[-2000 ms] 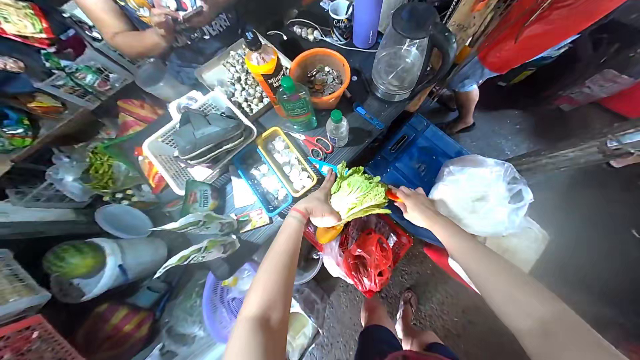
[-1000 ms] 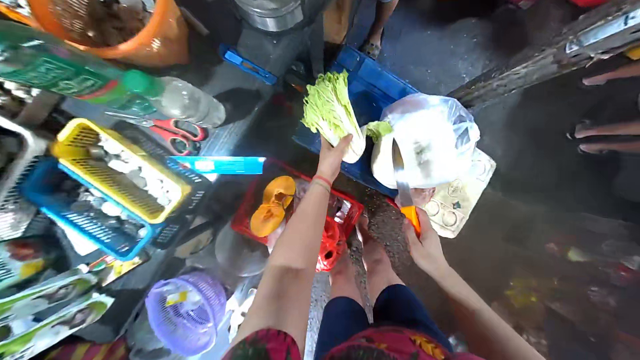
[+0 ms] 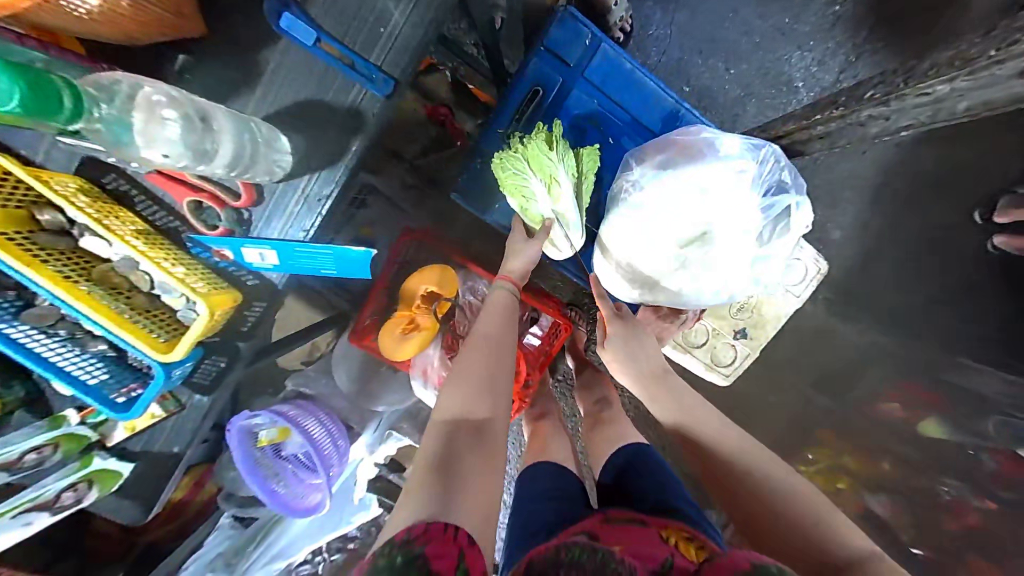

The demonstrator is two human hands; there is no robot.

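A napa cabbage [image 3: 552,180] lies over the blue plastic crate [image 3: 608,80], leafy end pointing away from me. My left hand [image 3: 526,252] holds it near its white base. Against the base rests a thin knife blade [image 3: 565,237], and my right hand [image 3: 628,332] is closed on the knife, whose handle is hidden in my fingers. A white plastic bag [image 3: 704,220] with pale contents sits just right of the cabbage. Below my left hand, a red plastic basket [image 3: 380,300] holds cut orange squash [image 3: 420,312] and plastic bags.
On the table at left are a plastic bottle [image 3: 188,128], red-handled scissors [image 3: 204,200], a light blue box [image 3: 296,258] and yellow [image 3: 180,296] and blue [image 3: 132,400] baskets with coins. A purple basket [image 3: 292,456] stands below. A pale tray [image 3: 728,336] lies under the bag.
The knife has moved left from in front of the white bag to the cabbage base. The cabbage is now lower in view, over the crate. The view has shifted strongly since the first frame.
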